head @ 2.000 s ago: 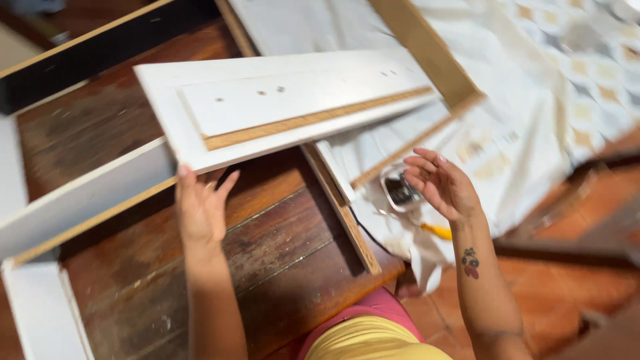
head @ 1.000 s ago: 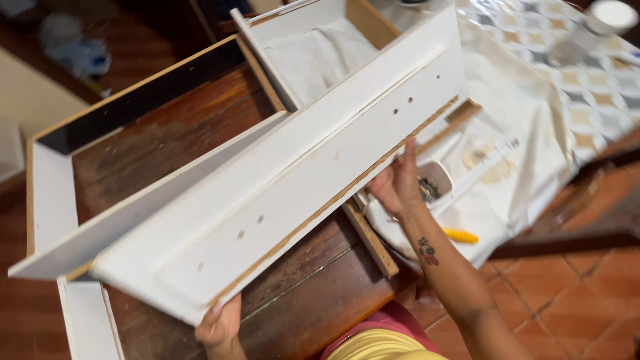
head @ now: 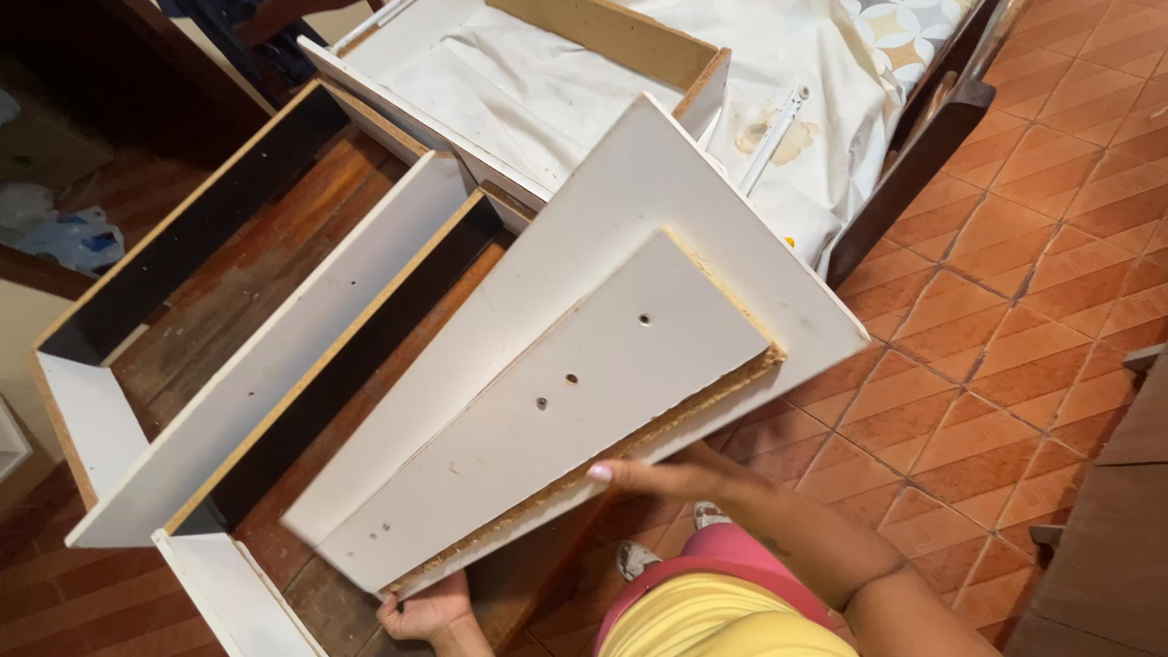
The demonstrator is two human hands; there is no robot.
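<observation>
A white board [head: 584, 246] with a smaller white panel [head: 547, 401] fixed on its face is held tilted above the wooden table. Several holes show in the smaller panel, and its edge is bare chipboard. My left hand [head: 427, 610] grips the board's lower left end from beneath. My right hand [head: 648, 479] holds its near long edge, thumb on top and the other fingers hidden below. Beyond it, two frames with white and black sides [head: 301, 392] lie on the table. A white metal drawer rail [head: 774, 141] lies on the stained white cloth.
Another open frame [head: 611, 36] rests on the white cloth [head: 511, 82]. A dark wooden chair part [head: 912, 182] stands beside the cloth, over the tiled floor [head: 995, 338]. Furniture with handles [head: 1095, 538] is at the lower right. Plastic bags [head: 73, 233] lie at the far left.
Two seconds ago my right hand was off the board; now it grips the near edge. The board has been lifted and turned, its right end now nearer the floor side. The view has shifted.
</observation>
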